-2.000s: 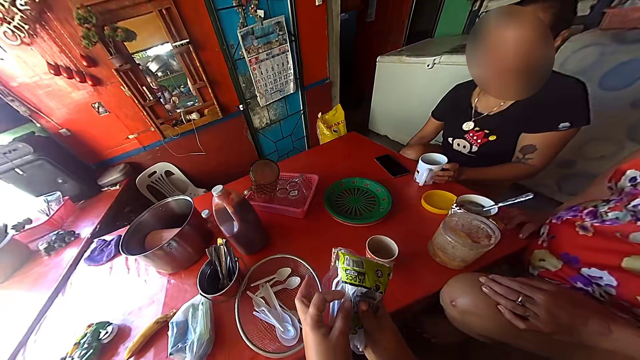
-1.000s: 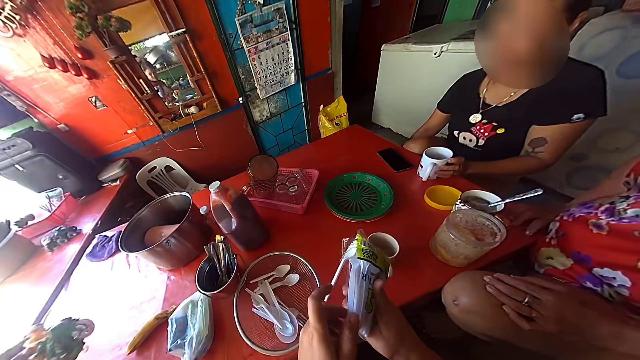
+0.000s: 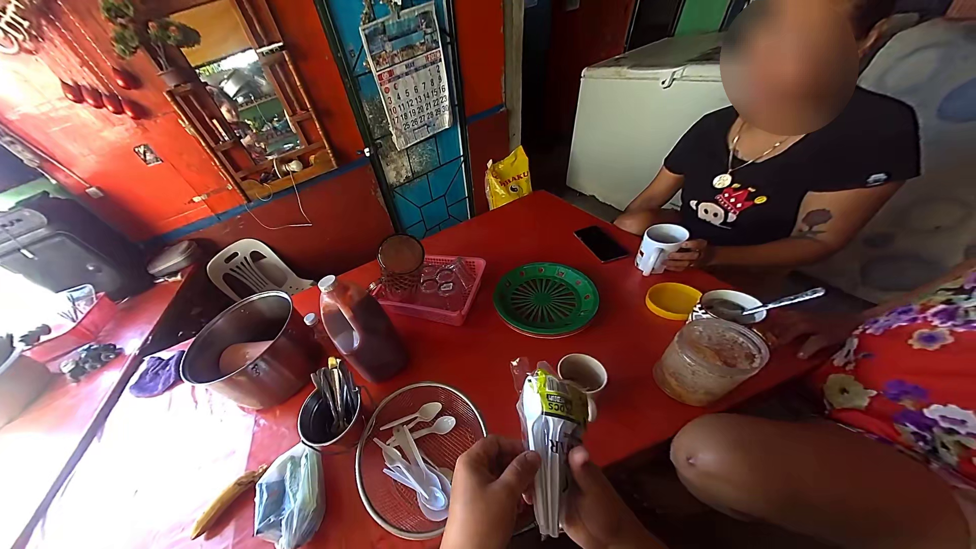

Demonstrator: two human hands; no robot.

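Note:
Both my hands hold a clear plastic pack of white plastic spoons [image 3: 546, 450] with a yellow-green label, upright over the near table edge. My left hand [image 3: 492, 488] grips its left side with thumb and fingers; my right hand [image 3: 602, 507] closes on its right side. Just behind the pack stands a cup [image 3: 582, 372]. Left of my left hand, loose white plastic spoons [image 3: 418, 465] lie in a red mesh strainer [image 3: 366, 488]. A metal container [image 3: 324, 435] of cutlery stands beyond its left rim. Green plastic plates [image 3: 546, 299] sit farther back.
A steel pot [image 3: 252, 354], a brown liquid jug [image 3: 362, 328] and a pink basket [image 3: 457, 309] stand at left. Right are a plastic jar [image 3: 709, 362], yellow lid [image 3: 672, 300], mug with spoon [image 3: 724, 306] and phone [image 3: 601, 243]. One person holds a white mug [image 3: 660, 248]; another sits at right.
The spoon pack has turned in my hands and now stands more upright, with more of the white spoons showing than two seconds ago. My hands remain on it.

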